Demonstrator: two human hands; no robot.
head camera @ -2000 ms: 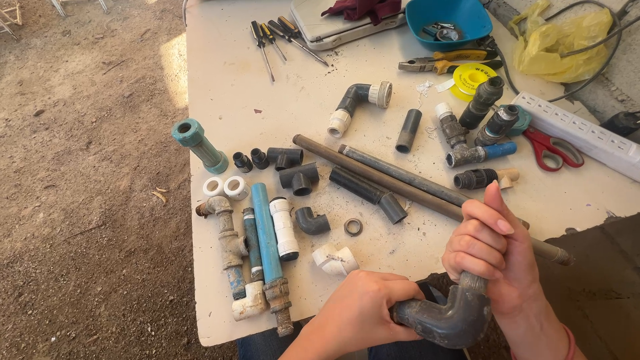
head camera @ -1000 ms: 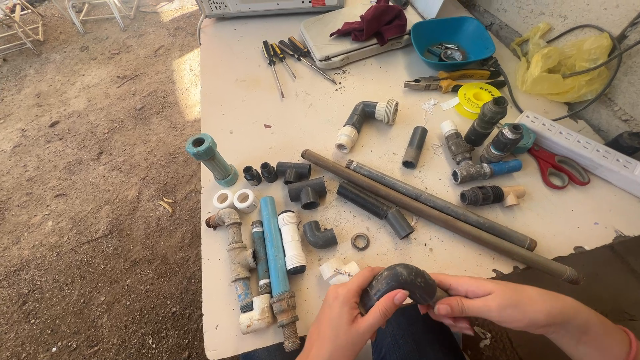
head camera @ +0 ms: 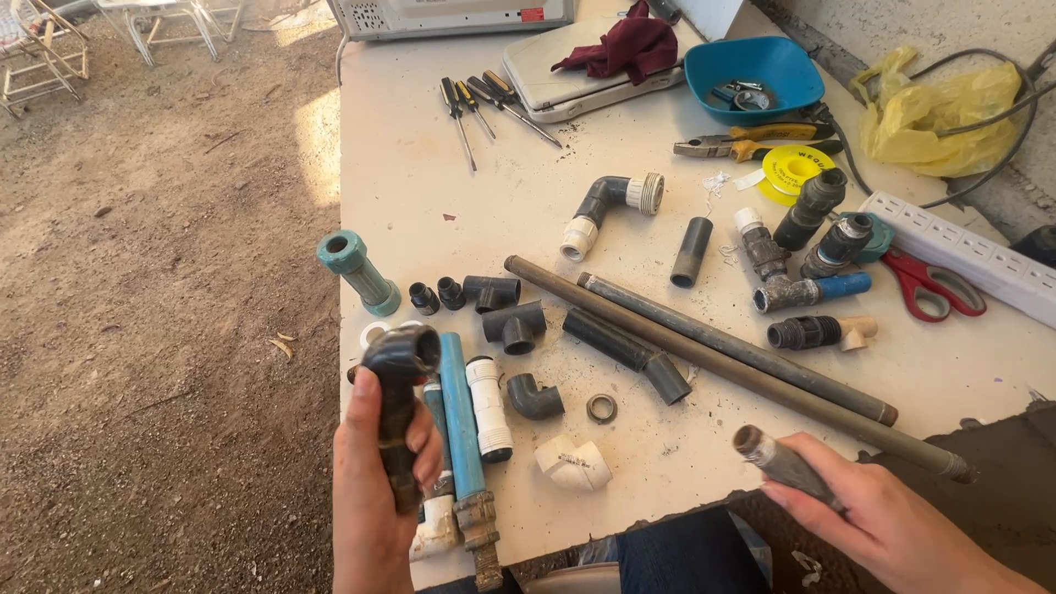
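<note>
My left hand (head camera: 379,462) grips a dark elbow pipe fitting (head camera: 396,404), held upright over the table's left edge with its open mouth at the top. My right hand (head camera: 858,503) holds a short grey threaded pipe nipple (head camera: 788,469) near the front right edge. The two pieces are apart. Blue pipe (head camera: 462,412) and a white coupling (head camera: 489,408) lie just right of my left hand. Between the hands are a white elbow (head camera: 572,464), a small black elbow (head camera: 535,397) and a metal ring (head camera: 601,408). Two long metal pipes (head camera: 742,363) lie diagonally beyond my right hand.
Black tees (head camera: 516,327), a teal fitting (head camera: 360,272) and several joined fittings (head camera: 813,210) stand or lie on the table. Farther back are screwdrivers (head camera: 462,124), pliers (head camera: 755,144), yellow thread tape (head camera: 798,173), a blue bowl (head camera: 755,54), red scissors (head camera: 932,285) and a power strip (head camera: 965,256).
My hands have moved apart. A second ago both were together at the dark elbow by the front edge; now it is at the left in my left hand, the threaded nipple in my right.
</note>
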